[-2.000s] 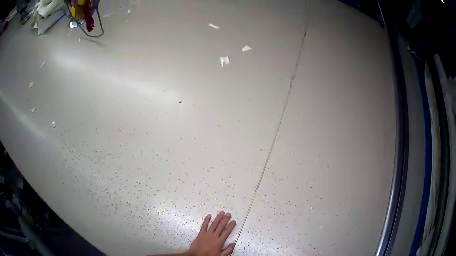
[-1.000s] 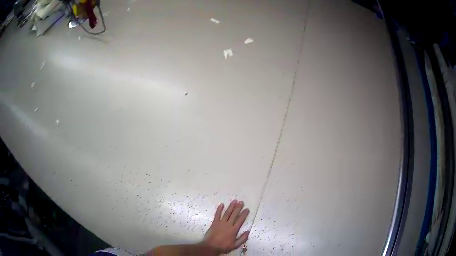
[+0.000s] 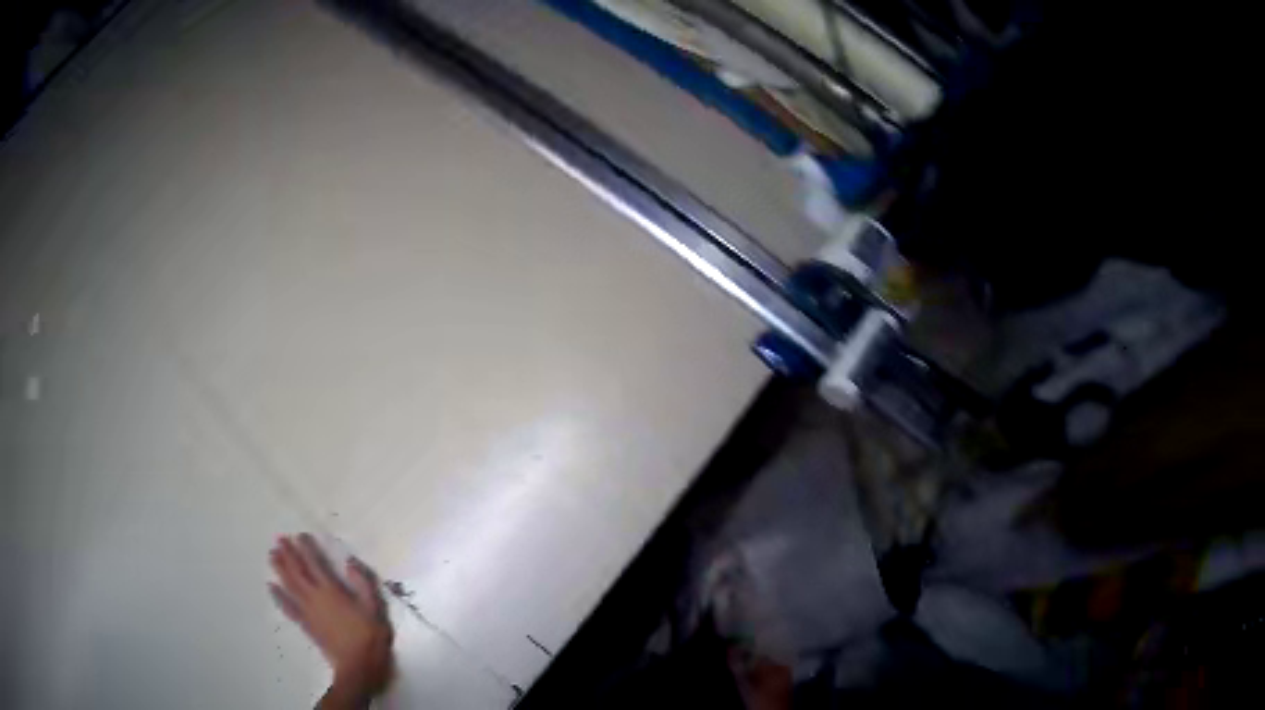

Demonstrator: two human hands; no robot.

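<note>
My left hand [image 3: 333, 610] lies palm down on the pale, glossy cutting table [image 3: 458, 333], at the lower left of the view. Its fingers point up and to the left, and it holds nothing. A thin seam line runs beside the hand. A small dark clump of specks [image 3: 400, 591] sits on the seam just right of the hand. My right hand is not in view. The picture is blurred.
A metal rail [image 3: 624, 197] runs diagonally along the table to a white and blue end cutter [image 3: 860, 347] by the table's corner. Grey and white cloth heaps [image 3: 819, 527] lie beyond the edge. Two small white scraps [image 3: 33, 388] lie far left.
The view has swung right, so the rail now crosses diagonally and its end and the table corner show. My left hand is still on the table, now beside a dark clump on the seam.
</note>
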